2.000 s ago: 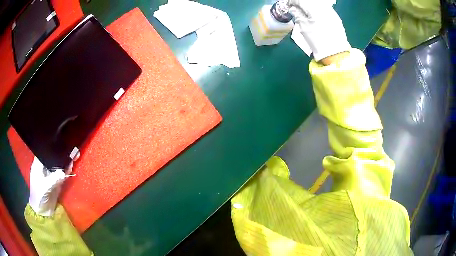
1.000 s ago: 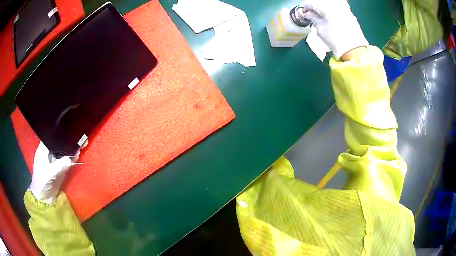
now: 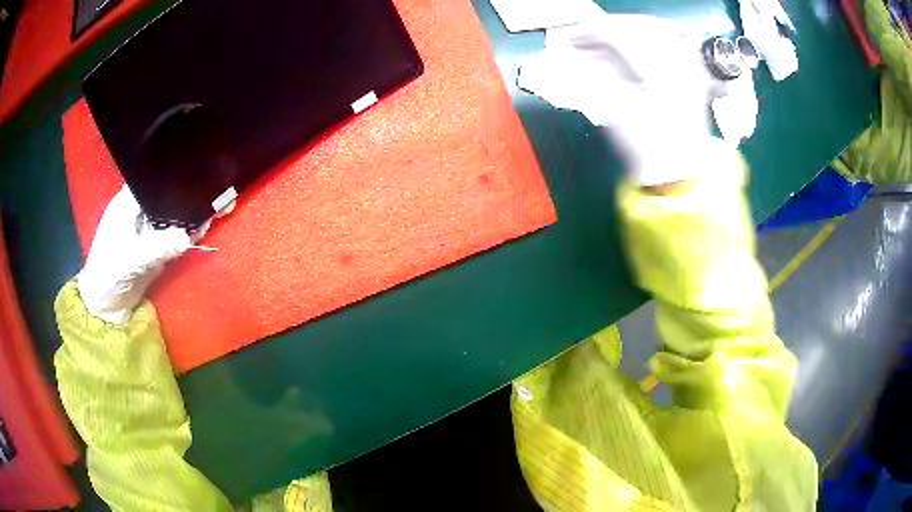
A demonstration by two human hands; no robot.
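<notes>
A black glossy LCD panel (image 3: pixel 290 70) lies at the upper left on an orange-red foam pad (image 3: pixel 400 200), with two small white tabs on its near edge. My left hand (image 3: pixel 130 255), in a white glove, grips the panel's near left corner. Thin white strips stick out by its fingers. My right hand (image 3: pixel 660 105), also gloved, is blurred over the bench at the upper right. White wipes (image 3: pixel 560 80) lie beside and partly under it. I cannot tell whether it holds a wipe. The dispenser bottle's round metal top (image 3: pixel 722 58) shows just right of it; the body is mostly hidden.
The green bench (image 3: pixel 400 365) curves across the view. Another panel (image 3: pixel 90 12) is cut off at the top left on a foam pad. Crumpled white pieces (image 3: pixel 775 45) lie right of the bottle. A person's yellow sleeve (image 3: pixel 880 145) is at the right edge.
My right hand has left the bottle top and moved left toward the wipes. My left hand still grips the panel corner. The view has shifted, so the panel and pad appear farther right and higher.
</notes>
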